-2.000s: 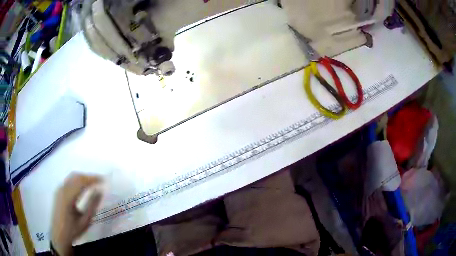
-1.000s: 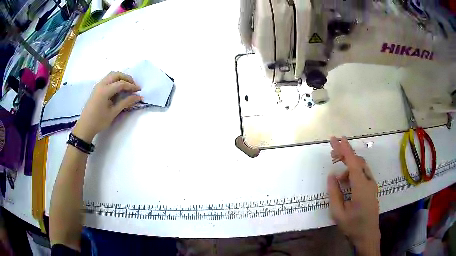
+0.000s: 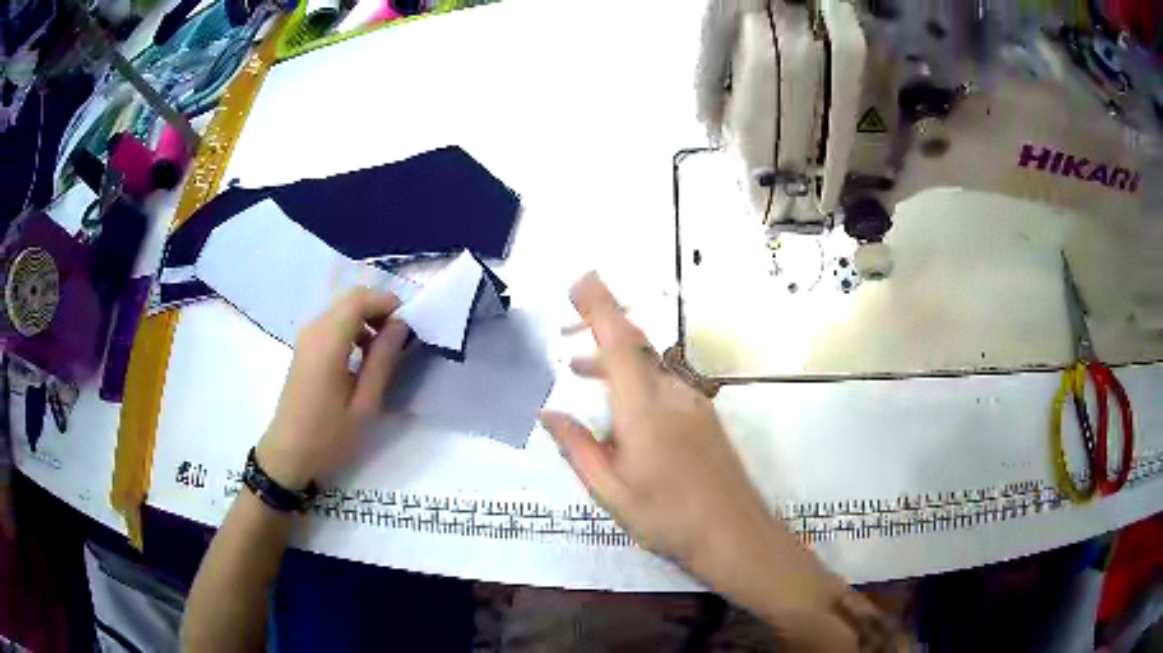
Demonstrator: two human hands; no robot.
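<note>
A pale-faced shaped piece [image 3: 274, 262] lies slanted on the white table, its near end under and beside my left hand. My left hand [image 3: 344, 383] pinches a folded-up pale corner with a dark edge between thumb and fingers. Another pale part [image 3: 491, 383] lies flat below that fold; whether it is the same piece I cannot tell. A dark navy cut piece [image 3: 395, 204] with an angled end lies behind, on the stack. My right hand [image 3: 650, 434] is open and empty, fingers spread, just right of the pale piece.
The white sewing machine [image 3: 816, 115] with its cream bed plate [image 3: 918, 306] stands at the right. Scissors [image 3: 1090, 421] with yellow and red handles lie at the far right. A printed ruler [image 3: 472, 517] runs along the front edge. Yellow tape [image 3: 149, 408] and pink spools [image 3: 151, 160] are at the left.
The view has shifted left. The left hand has lifted a pale piece from the stack and brought it nearer, baring the dark piece. The right hand has moved left towards it.
</note>
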